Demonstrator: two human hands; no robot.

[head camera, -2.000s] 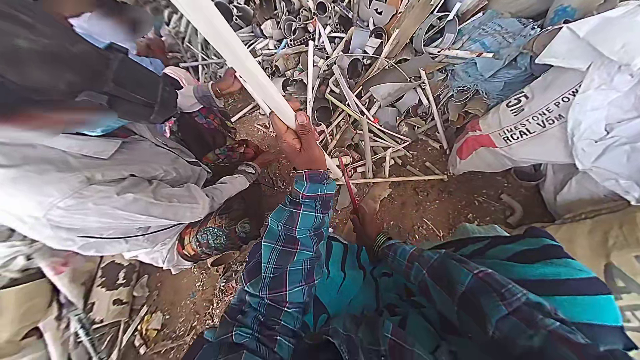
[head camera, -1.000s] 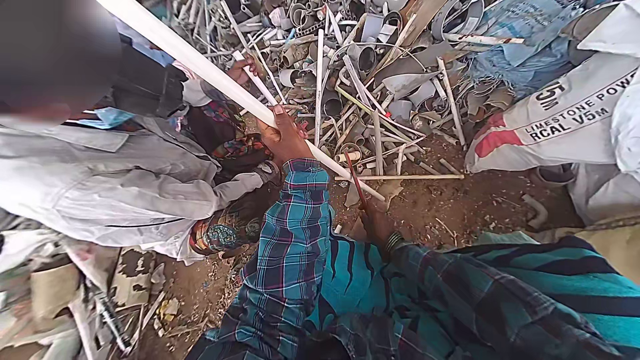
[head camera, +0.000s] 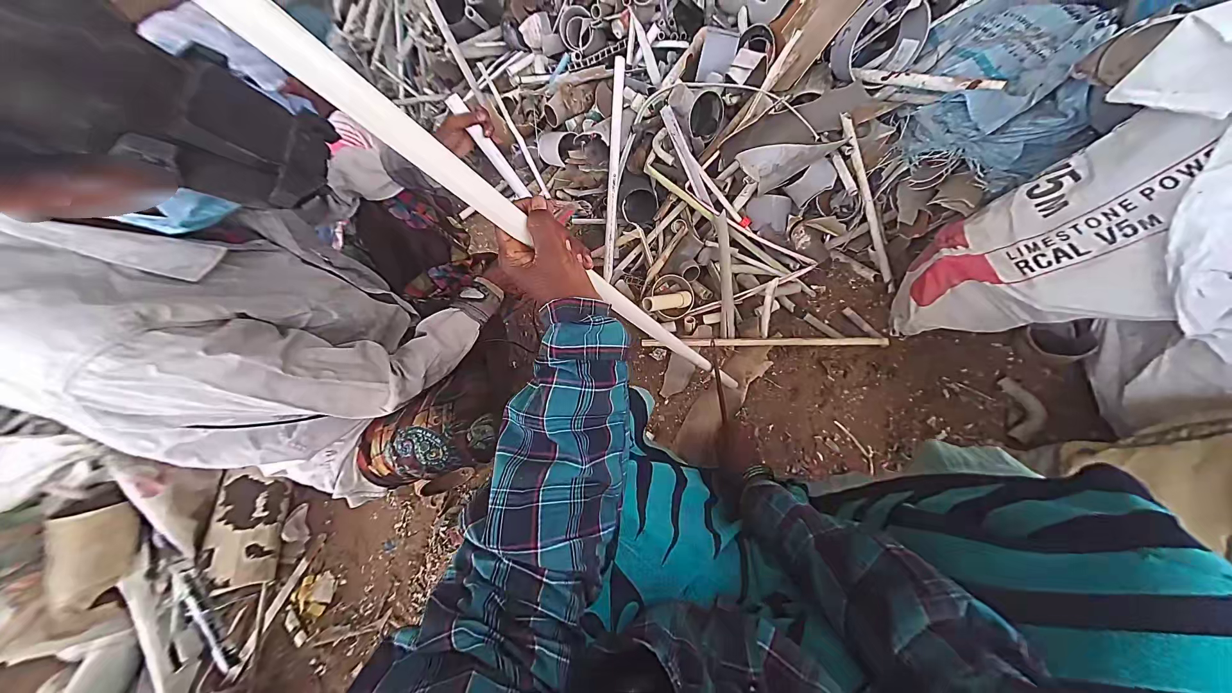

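My left hand (head camera: 547, 252) grips a long white plastic pipe (head camera: 385, 115) that slants from the upper left down to a narrow end near the middle. By that lower end, a thin dark blade (head camera: 721, 390) stands across the pipe; its type cannot be made out. Its near end runs into my right hand (head camera: 735, 452), which is dark and blurred but closed around it. Behind my left hand, a co-worker's hand (head camera: 464, 130) is at a shorter white pipe (head camera: 491, 149).
A co-worker in a pale jacket (head camera: 173, 337) sits close at the left. Scrap pipes and fittings (head camera: 674, 192) are heaped ahead. Printed white sacks (head camera: 1068, 231) and blue woven plastic (head camera: 1001, 96) lie at the right. More scrap (head camera: 96, 549) lies at the lower left.
The blade stands more upright in the view than two seconds ago, still by the pipe's lower end. My left hand keeps its grip on the long pipe.
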